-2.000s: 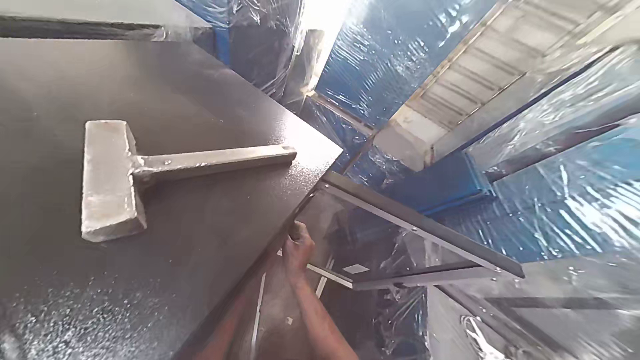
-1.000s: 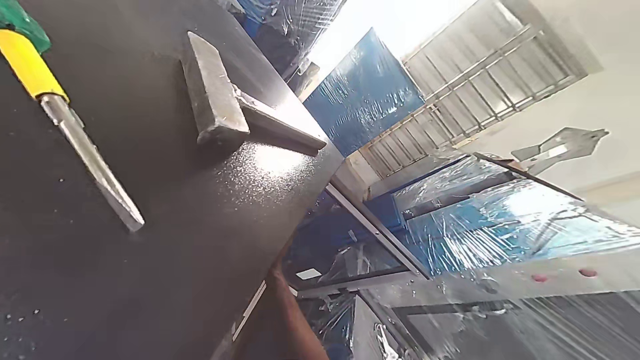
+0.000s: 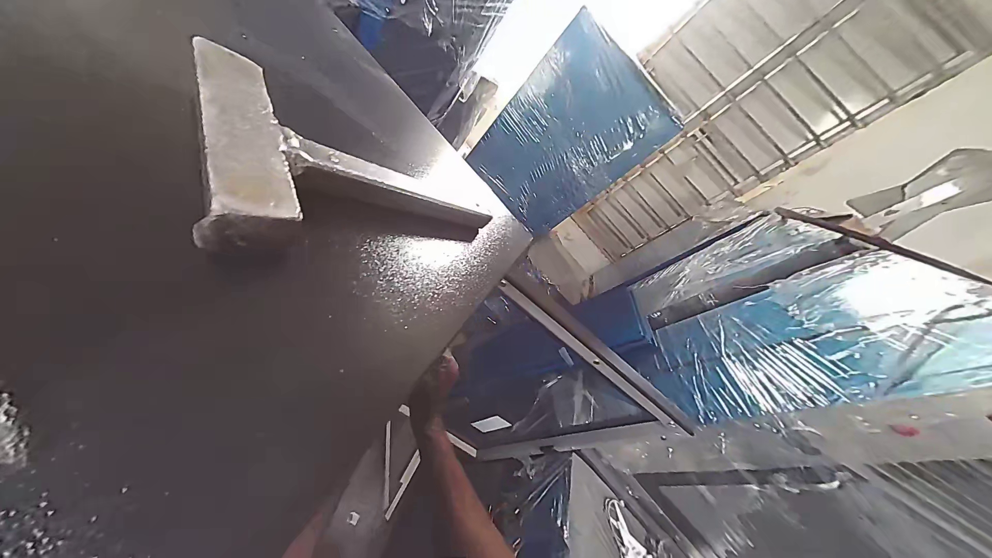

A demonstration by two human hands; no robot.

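A steel hammer with a blocky head and a metal handle (image 3: 244, 139) lies on a dark, smooth metal panel (image 3: 232, 349), its handle pointing to the panel's corner. Below that corner, my right hand (image 3: 435, 387) is at the underside of the panel's edge; its fingers are partly hidden and dark, so its hold is unclear. Neither hand touches the hammer. At the bottom a bit of skin, apparently my left forearm, shows beside the panel, and the left hand itself is out of sight.
A metal frame bar (image 3: 597, 360) runs down right from near the panel's corner. Blue panels wrapped in clear plastic film (image 3: 775, 349) stand at the right, and another blue sheet (image 3: 577, 124) is farther back. Barred metalwork (image 3: 775, 93) is at the upper right. White grit lies at lower left.
The view has tilted and shifted considerably. A pointed metal tool with a yellow and green handle, seen on the panel one second ago, is out of view. My right hand remains near the panel's edge.
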